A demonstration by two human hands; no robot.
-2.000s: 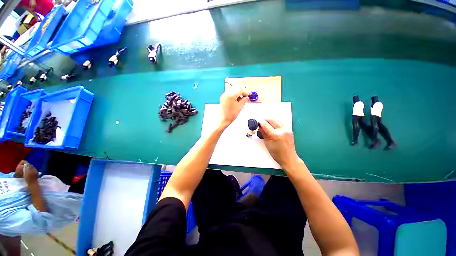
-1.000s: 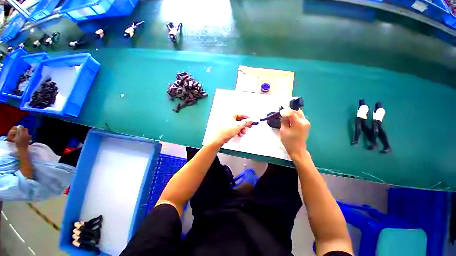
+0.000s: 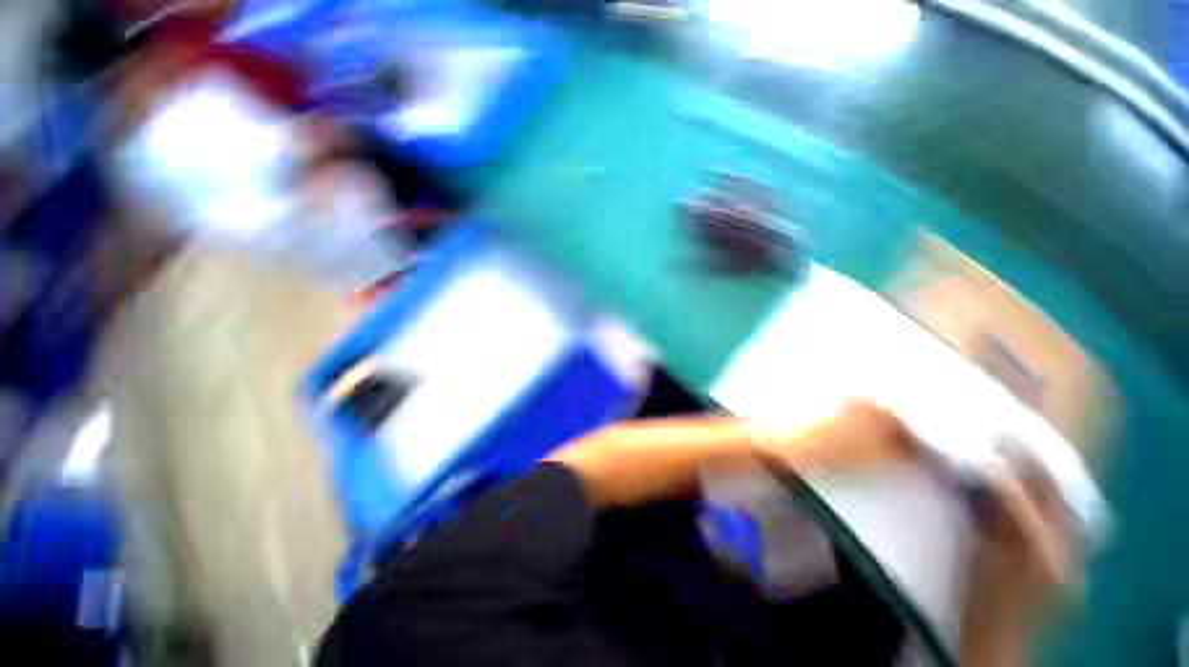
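The whole view is strongly blurred. My left hand [image 3: 854, 437] is over the white work board [image 3: 861, 352]; its fingers and anything in them cannot be made out. My right hand [image 3: 1030, 521] is at the board's right part, with a dark blurred shape at its fingers that I cannot make out. The loose heap of small dark parts [image 3: 741, 224] lies on the green bench, beyond and left of the board. The tan cardboard [image 3: 971, 293] lies behind the board, with a darker smudge on it.
The large blue tray [image 3: 450, 456] with white lining stands left of my body, with dark and pale figures [image 3: 372, 391] at its near left end. A blue bin [image 3: 456, 98] is at the upper left. A person in light clothing [image 3: 215, 163] is beyond the tray.
The camera has swung left and tilted, so the bench runs diagonally and the tray sits nearer the middle. The two figures at right have left the view. Both hands remain at the board.
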